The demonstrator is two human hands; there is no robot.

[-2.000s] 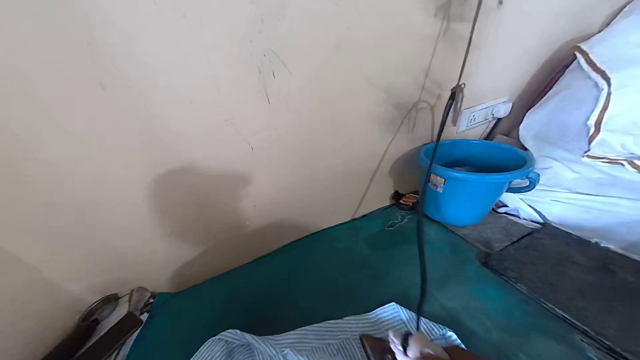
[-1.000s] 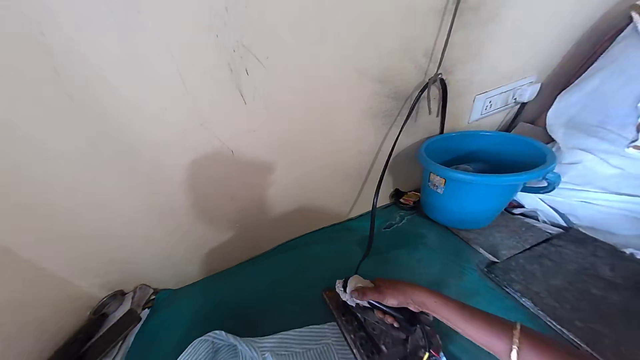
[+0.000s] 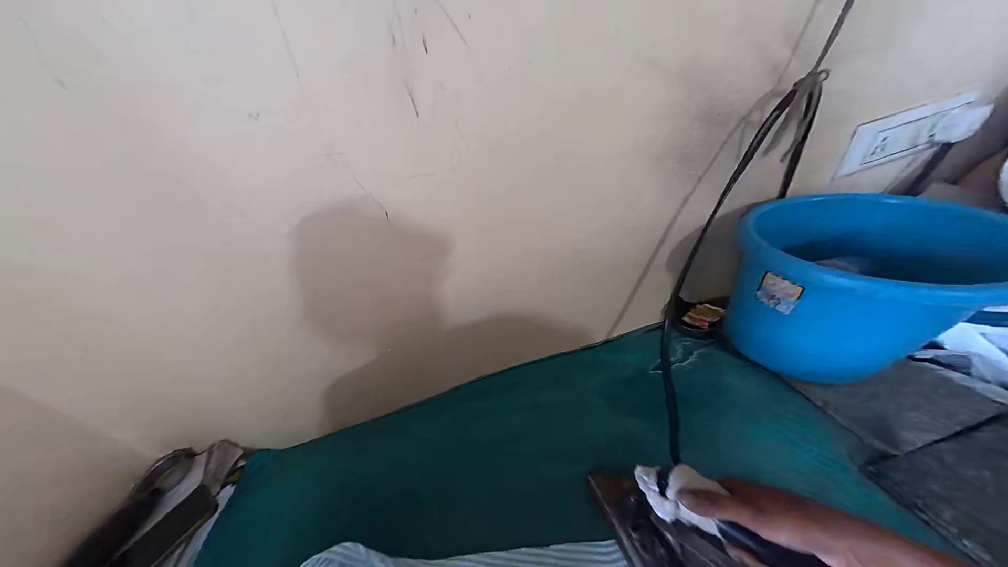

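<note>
At the bottom edge, right of centre, my right hand (image 3: 795,516) is closed around the dark handle of an electric iron (image 3: 630,520). White cloth (image 3: 681,496) is wrapped where the black power cord (image 3: 669,394) enters the handle. The cord runs up to a tie near the wall. Part of a blue-and-white striped cloth (image 3: 488,557) shows at the bottom edge, beside the iron's left side, on the green cover (image 3: 441,480). Whether the iron touches the striped cloth cannot be told. My left hand is out of view.
A blue plastic tub (image 3: 835,331) stands at the right by the wall, on grey slabs (image 3: 906,409). Behind it a white plug sits in a wall socket (image 3: 906,134). Dark and pale items (image 3: 173,504) are piled at the lower left. The wall borders the green cover's far edge.
The iron and my right hand, at the bottom edge two seconds ago, came further into view one second ago and are lower in the picture now. The view has shifted, with the tub nearer.
</note>
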